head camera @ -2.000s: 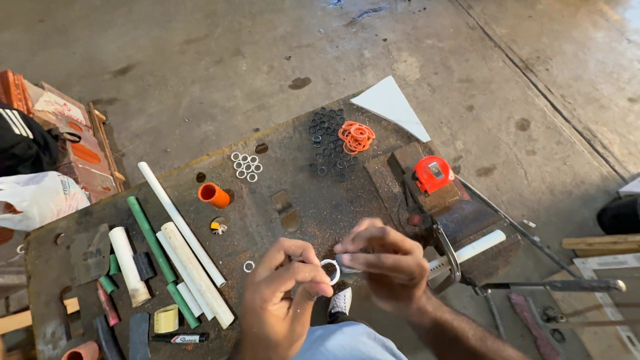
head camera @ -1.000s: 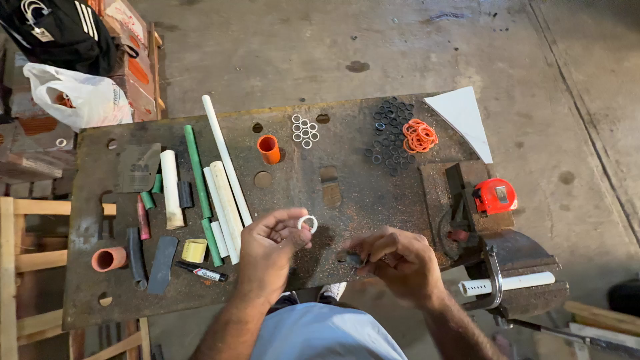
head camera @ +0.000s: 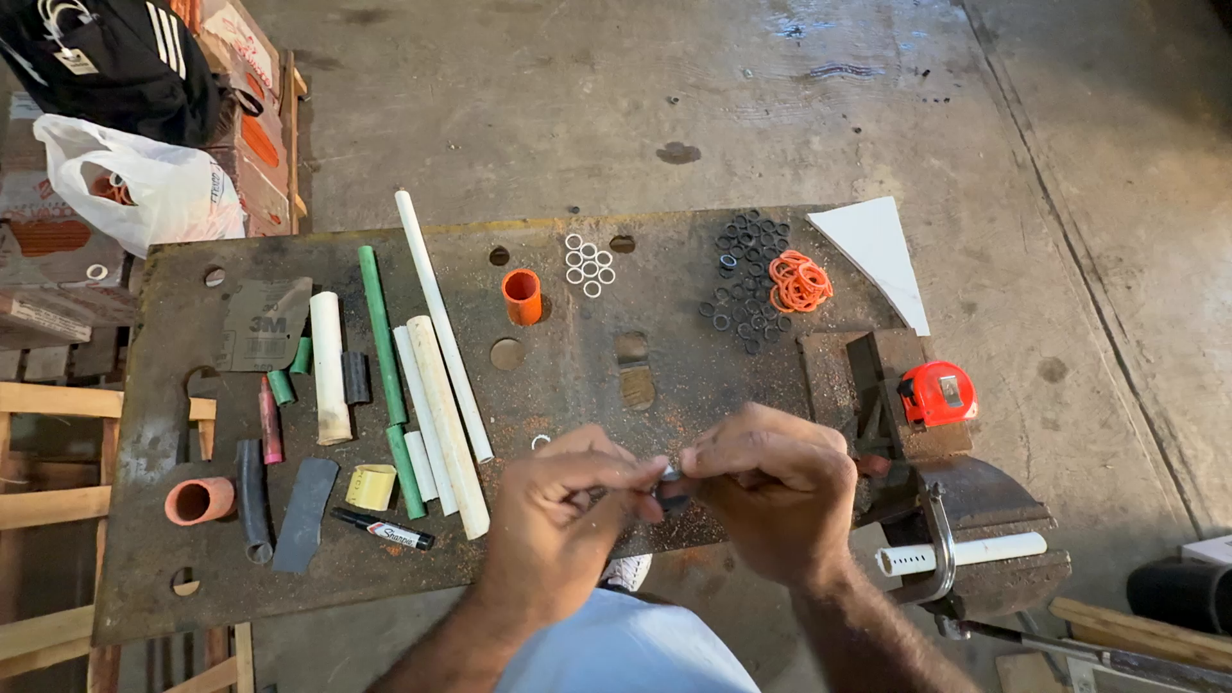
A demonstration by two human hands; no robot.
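Observation:
My left hand [head camera: 577,510] and my right hand [head camera: 770,486] meet over the near edge of the metal workbench, pinching a small white ring [head camera: 671,474] between the fingertips. A dark grey piece, perhaps sandpaper, [head camera: 674,502] shows just below the ring, at my right fingers. Beyond my left hand lies another white ring [head camera: 541,441]. Farther back are a cluster of white rings [head camera: 589,265], an upright orange pipe piece [head camera: 522,296], many black rings [head camera: 751,289] and a heap of orange rings [head camera: 800,281].
Green pipe [head camera: 383,337], white pipes [head camera: 443,327], a black marker [head camera: 383,529] and a sandpaper sheet [head camera: 267,325] lie on the left. A red tape measure [head camera: 938,393] rests on the bench vise [head camera: 972,500] at right, where a white pipe [head camera: 991,553] sits with a hacksaw.
My hands were apart one second ago, the left holding the white ring, the right a dark piece; they have come together at the ring. The view has shifted.

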